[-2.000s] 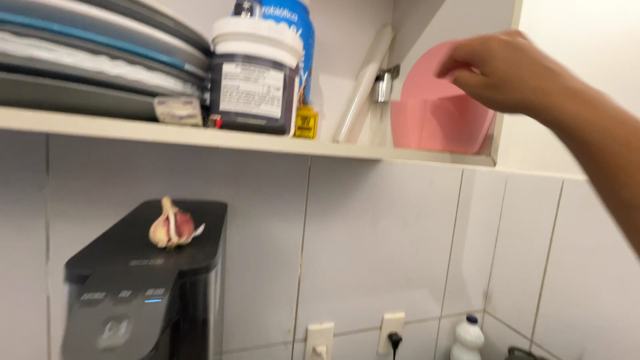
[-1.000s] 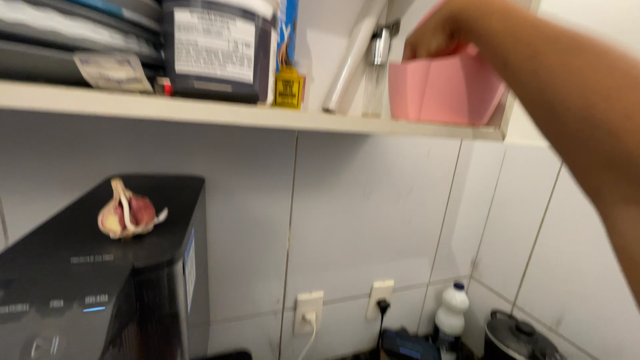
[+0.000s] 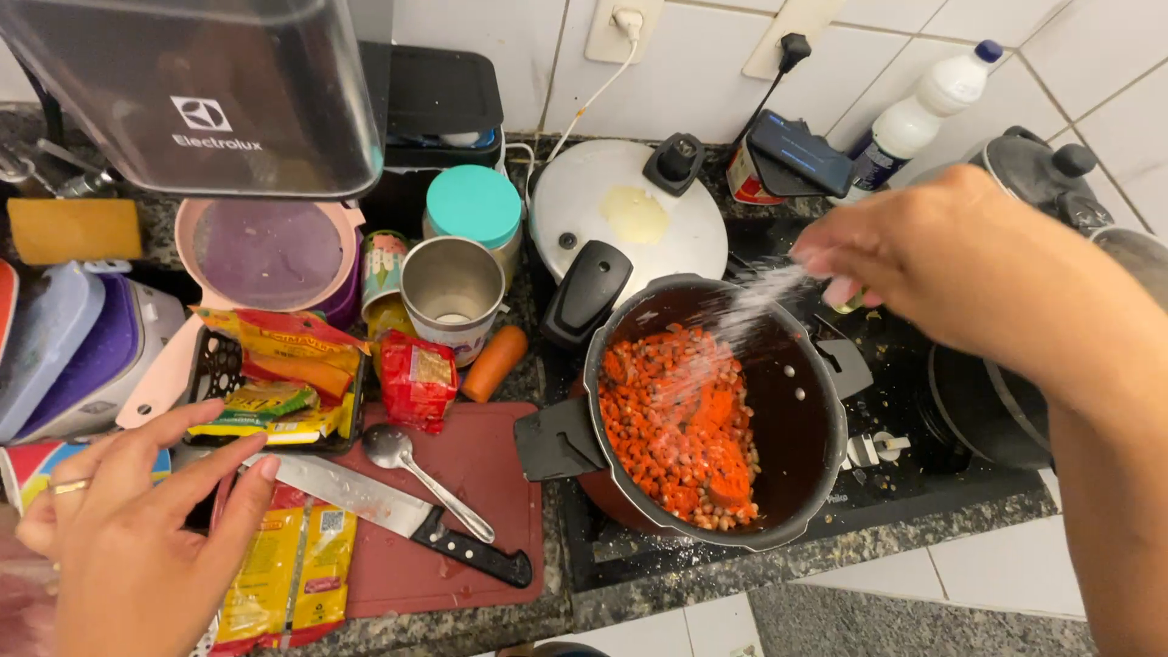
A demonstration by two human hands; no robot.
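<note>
My right hand (image 3: 899, 251) is pinched above the upper right rim of an open pressure cooker pot (image 3: 803, 456), and white grains like salt stream from its fingertips. The pot stands on the cooktop and holds beans under orange-red powder (image 3: 680, 420). My left hand (image 3: 151, 525), with a ring on one finger, hovers with fingers apart at the lower left, near the tip of a kitchen knife (image 3: 392, 502). That knife and a metal spoon (image 3: 429, 474) lie on a red cutting board (image 3: 484, 584). Yellow seasoning packets (image 3: 287, 570) lie beside my left hand.
Behind the pot lies the pressure cooker lid (image 3: 630, 214). A steel cup (image 3: 453, 283), a carrot (image 3: 495, 363), a red packet (image 3: 418, 379) and a black basket of packets (image 3: 351, 429) stand left of it. A white bottle (image 3: 922, 114) and a phone (image 3: 798, 151) are at the back right.
The view has swung down from the shelf to the counter. My right hand was at the pink container on the shelf and is now over the pot, dropping white grains. My left hand has come into view.
</note>
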